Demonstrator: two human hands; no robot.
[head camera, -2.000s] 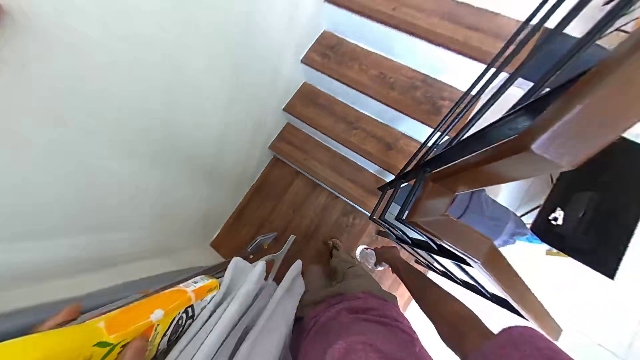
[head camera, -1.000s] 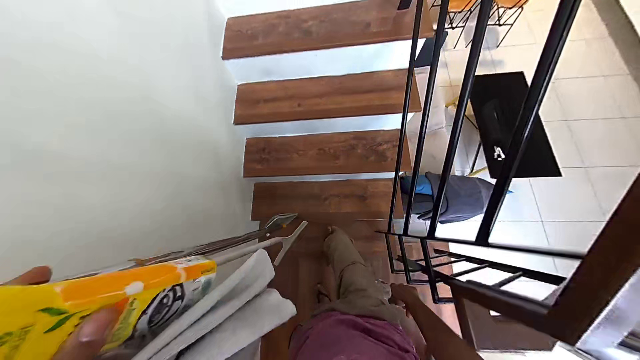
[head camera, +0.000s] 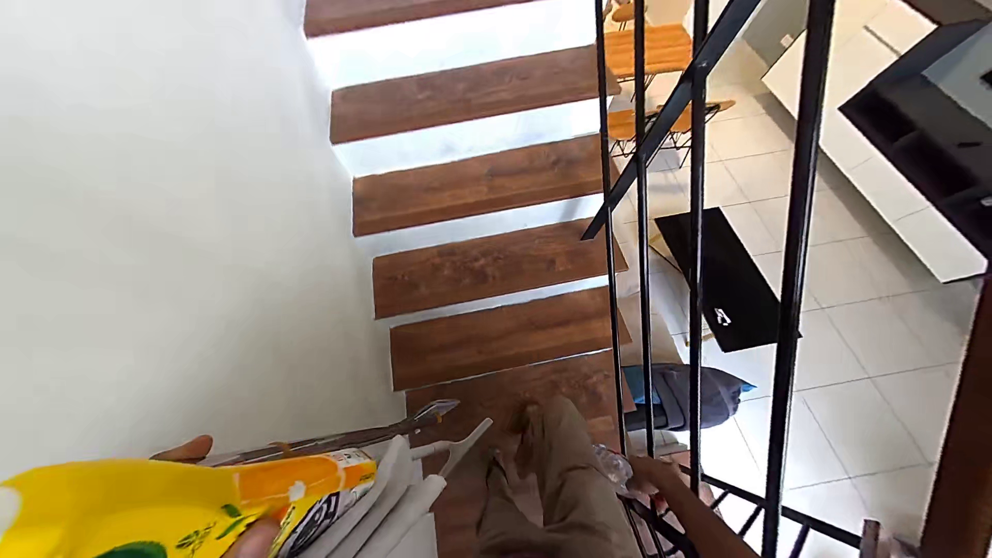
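At the lower left, my left hand is closed around a yellow and orange printed plastic pack, with folded white cloths beside it. A white T-shaped handle and a thin metal-tipped tool stick out past the bundle. My right hand, low at the right of my legs, holds a clear plastic bottle close to the black railing bars.
Wooden stair treads run down ahead between a white wall and a black metal railing. Beyond the railing, a black table, dark fabric and wooden chairs show on the tiled floor below.
The view has turned, and more treads and more of the lower room show. My left hand still holds the yellow pack and cloths; my right hand remains low on the right.
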